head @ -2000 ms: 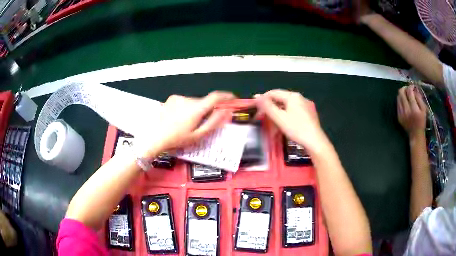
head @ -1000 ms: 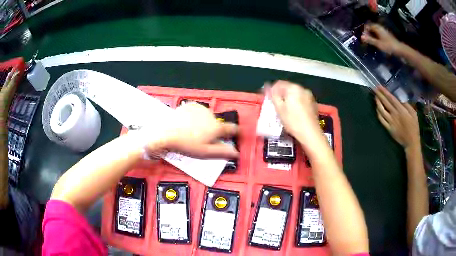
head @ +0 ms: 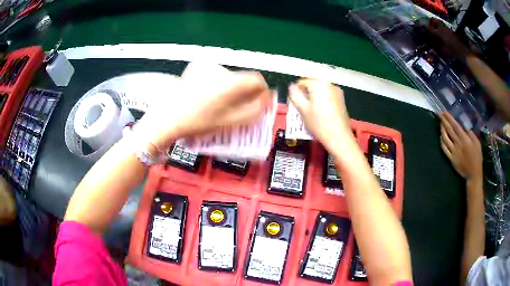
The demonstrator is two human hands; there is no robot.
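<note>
My left hand point(head: 226, 103) is raised over the back left of the red tray point(head: 251, 198), blurred, holding the printed label strip point(head: 240, 139). The strip runs back to the white label roll point(head: 98, 120) at the left. My right hand point(head: 321, 106) is above the tray's back edge, its fingertips closed on a small white printed label point(head: 296, 121). The tray holds black phones in two rows; a near-row phone point(head: 269, 247) shows a gold round sticker and a white printed area. My hands and forearms hide parts of several phones.
A white bottle point(head: 59, 68), a blister tray point(head: 31, 137) and another red tray point(head: 21, 84) are at the left. At the right, a neighbour's hand point(head: 459, 145) is beside a clear blister tray point(head: 425, 64). The green conveyor point(head: 223, 28) runs behind.
My left hand has lifted the strip up and back. My right hand keeps the small label near the tray's back edge. The tray appears shifted right and the roll nearer the tray.
</note>
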